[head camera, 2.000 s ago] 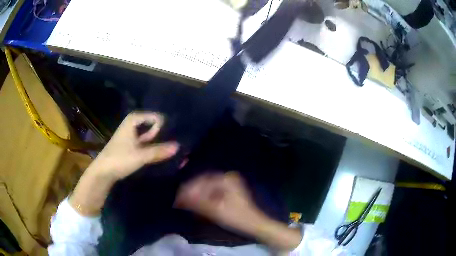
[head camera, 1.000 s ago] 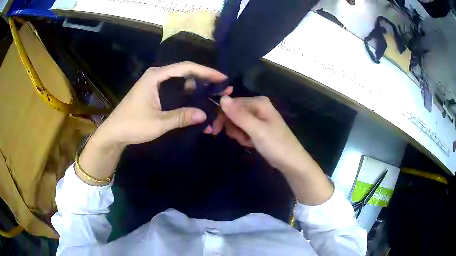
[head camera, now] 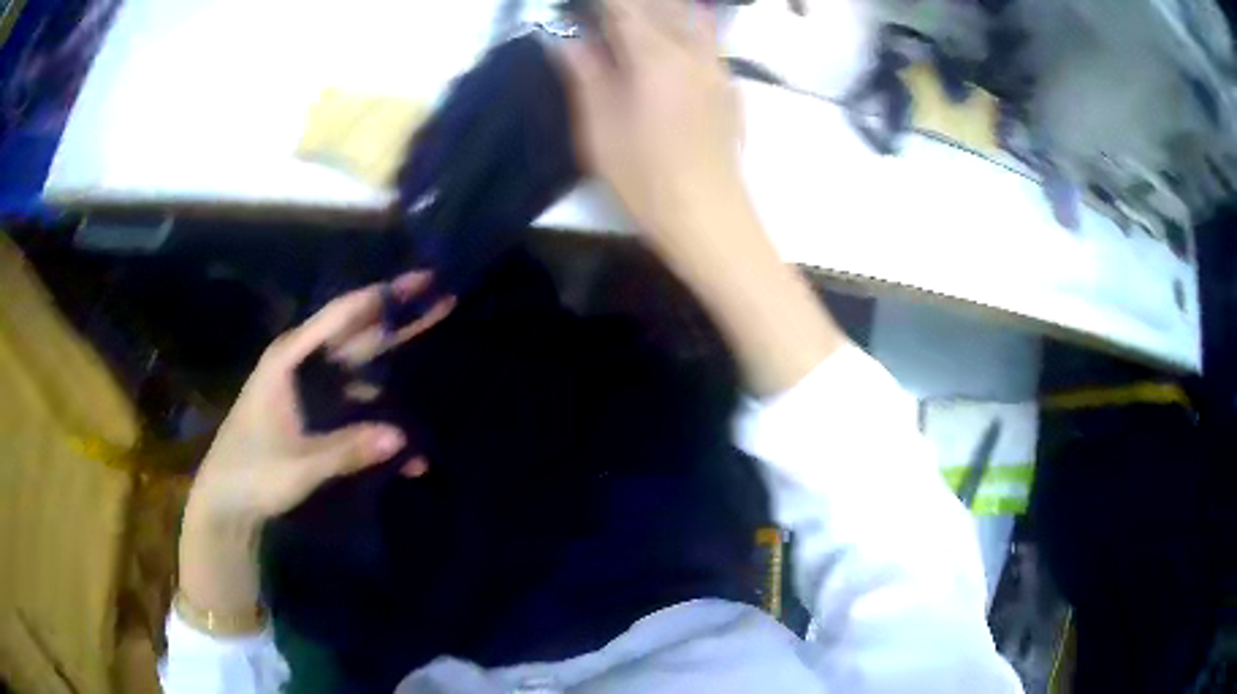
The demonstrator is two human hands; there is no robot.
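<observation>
A dark navy cloth piece (head camera: 495, 136) runs from the white tabletop (head camera: 231, 82) down over its front edge towards the dark lap. My left hand (head camera: 319, 407) is bare, above the lap at left. Its upper fingers have the cloth's lower end between them; the thumb is apart. My right hand (head camera: 658, 115) is bare, blurred and stretched over the tabletop, at the upper right side of the cloth. Its fingertips are blurred near the top edge, so its grip cannot be told. A beige paper slip (head camera: 360, 132) lies left of the cloth.
A dark loop (head camera: 885, 102) and a beige piece (head camera: 954, 111) lie at the upper right near blurred dark scraps. Scissors (head camera: 979, 461) rest on a white and green booklet (head camera: 1007, 491) at right. A tan covering (head camera: 61, 502) is at far left, a blue tray edge (head camera: 27, 163) above.
My right hand has left my left fingers and reached up over the tabletop. My left hand has moved left and down. The cloth's upper part looks more bunched.
</observation>
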